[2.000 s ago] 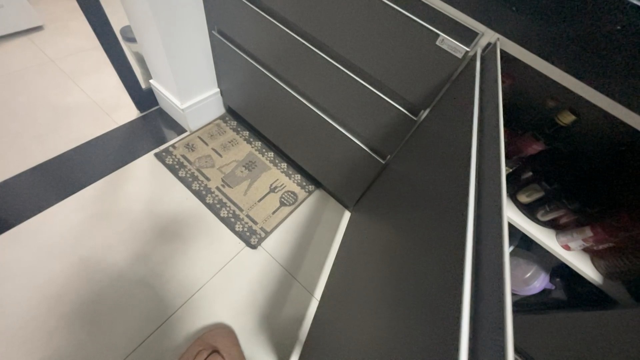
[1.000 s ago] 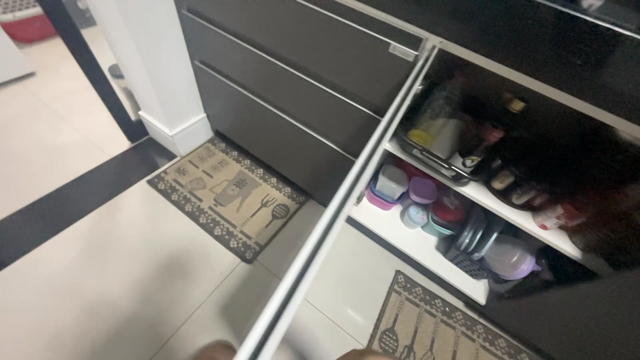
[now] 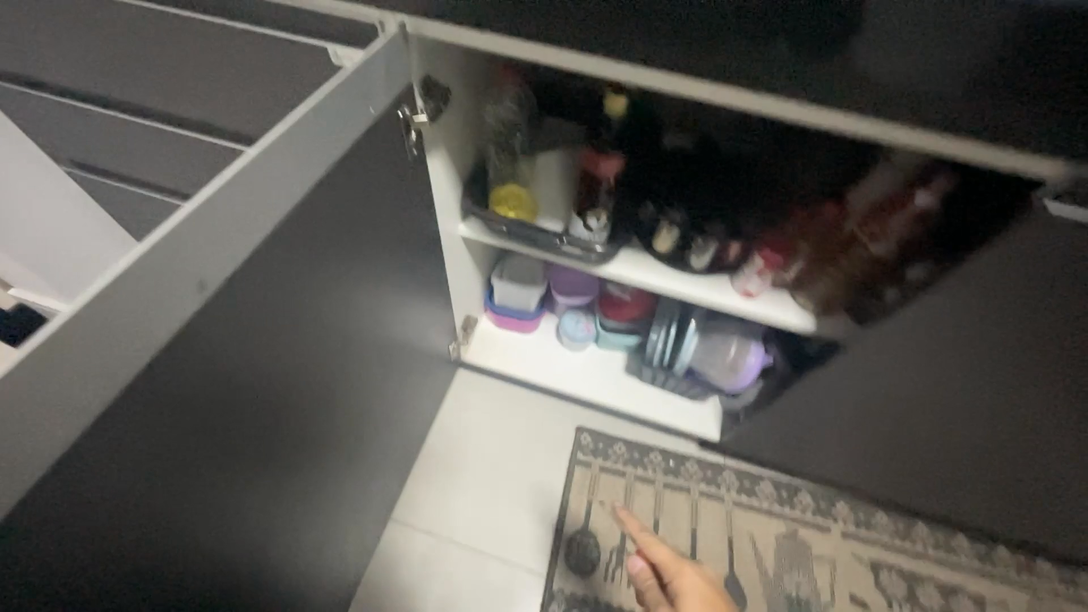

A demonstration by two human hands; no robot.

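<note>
One hand shows at the bottom, which I take for my right hand (image 3: 671,569); its index finger points up and left over the patterned kitchen mat (image 3: 765,518), and it holds nothing that I can see. My left hand is out of view. Beyond the hand stands a lower cabinet with its dark door (image 3: 314,340) swung wide on the left. The upper shelf (image 3: 680,276) bears a dark tray (image 3: 544,238) with bottles, and more bottles to the right. Below are stacked plastic containers (image 3: 517,293), a light blue round tub (image 3: 577,329) and a clear container with a lilac lid (image 3: 731,361).
The door's pale edge (image 3: 204,204) slants across the left side, near the drawer fronts (image 3: 161,119). A dark cabinet front (image 3: 935,365) stands at the right, under the dark counter (image 3: 765,59). Pale floor tiles (image 3: 476,459) lie between the door and the mat.
The cabinet door has swung farther to the left, and more of the shelves shows. A hand now reaches in over the mat. The view has turned to the right.
</note>
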